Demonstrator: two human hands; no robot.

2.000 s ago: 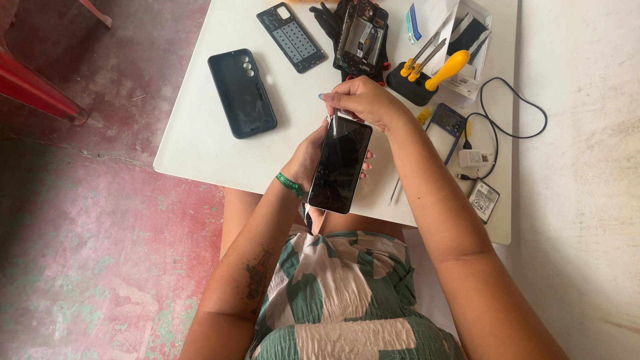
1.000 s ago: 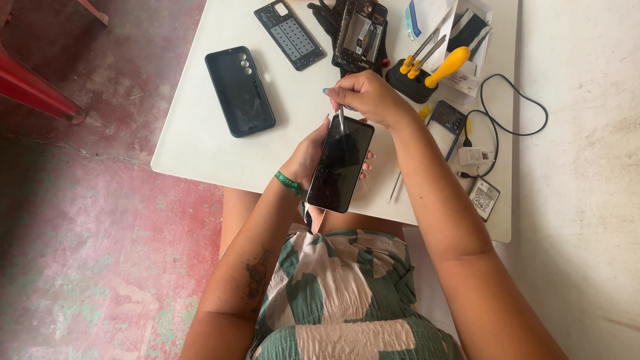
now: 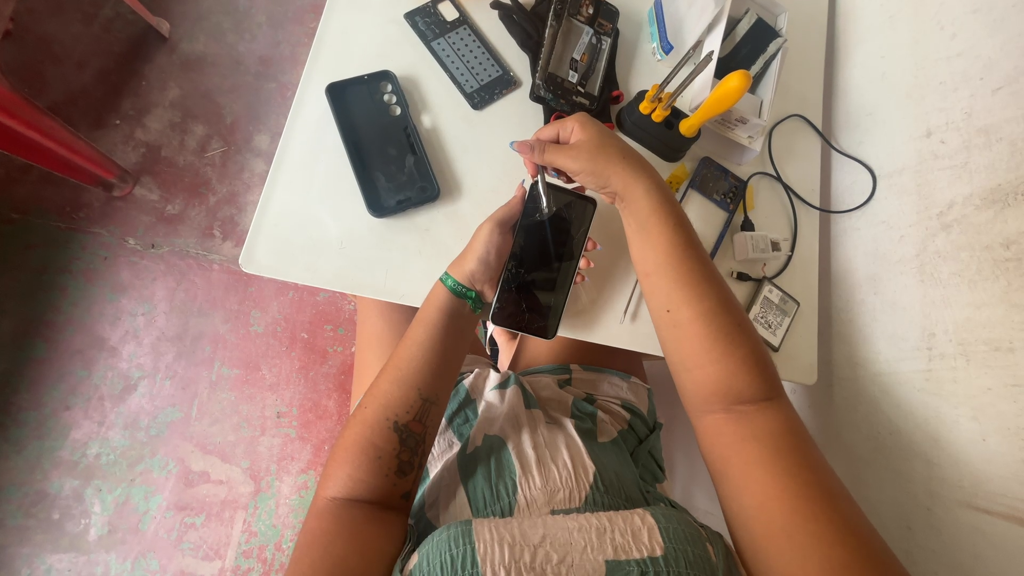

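Observation:
A smartphone (image 3: 544, 260) with a dark, cracked screen faces up in my left hand (image 3: 492, 252), whose fingertips show past its right edge. My right hand (image 3: 572, 156) pinches a slim metal tool (image 3: 542, 190) over the top of the phone; its tip lies at the screen's upper part, and whether it touches the glass I cannot tell. A dark phone case (image 3: 384, 144) lies on the table to the left. Above it is a phone back frame (image 3: 462, 54), and an opened phone chassis (image 3: 578, 52) rests on a black glove (image 3: 524, 28) beyond my right hand.
Yellow-handled screwdrivers (image 3: 720, 100) stand in a black holder (image 3: 652, 128) before a white box (image 3: 772, 68). On the right of the white table (image 3: 320, 224) lie a black cable (image 3: 824, 144), a charger (image 3: 758, 246), a phone battery (image 3: 773, 314) and a blue phone frame (image 3: 714, 188). A thin metal tool (image 3: 630, 302) lies by my right forearm.
My right hand has moved from the phone's top edge to a little above it, and the metal tool now shows over the screen. My left hand still holds the phone.

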